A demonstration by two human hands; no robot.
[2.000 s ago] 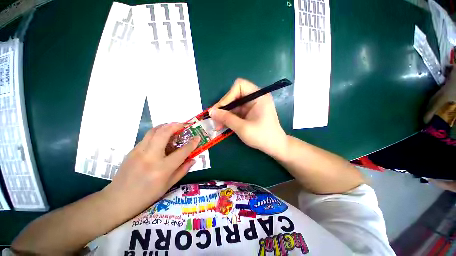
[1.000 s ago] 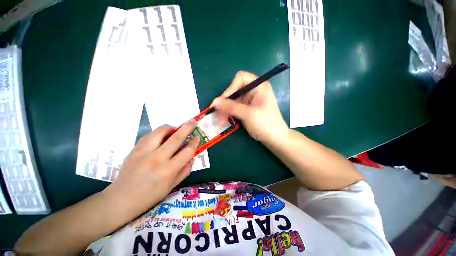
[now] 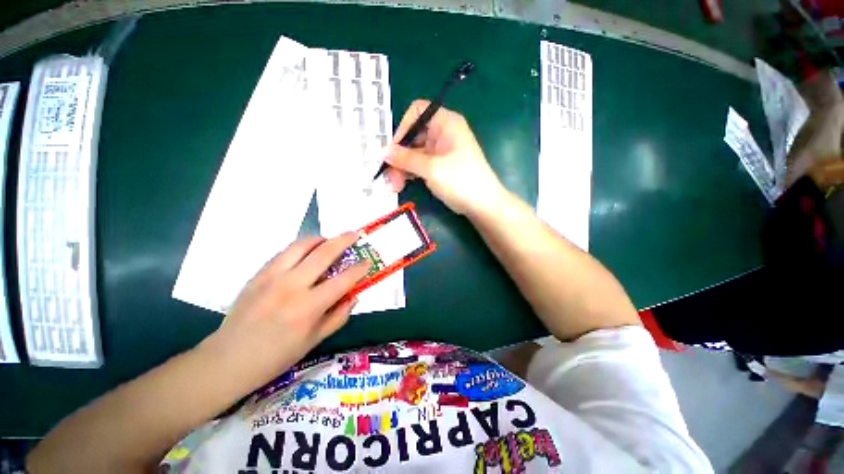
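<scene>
My left hand (image 3: pixel 291 292) holds the orange-red phone housing (image 3: pixel 421 243) by its lower-left end, fingers over the green circuit board (image 3: pixel 373 259). The pale rectangle (image 3: pixel 395 239) at the other end is uncovered. My right hand (image 3: pixel 442 159) grips black tweezers (image 3: pixel 435 104) like a pen, up and away from the housing. The tweezer tips are over the adhesive sheet (image 3: pixel 356 116) with rows of grey shapes. Whether the tips hold a piece is too small to tell. A mostly blank white sheet (image 3: pixel 245 199) lies beside it, slanted.
Another adhesive sheet (image 3: pixel 564 139) lies right of my right hand, partly under my forearm. A thick sheet stack (image 3: pixel 63 222) lies at the left. Folded white strips (image 3: pixel 751 148) lie at the far right near another person's arm (image 3: pixel 819 139). A pale rail (image 3: pixel 444 9) runs behind.
My right hand and the tweezers have moved off the housing, up and left over the sheet. The pale rectangle is now uncovered. My left hand still holds the housing. The view has shifted.
</scene>
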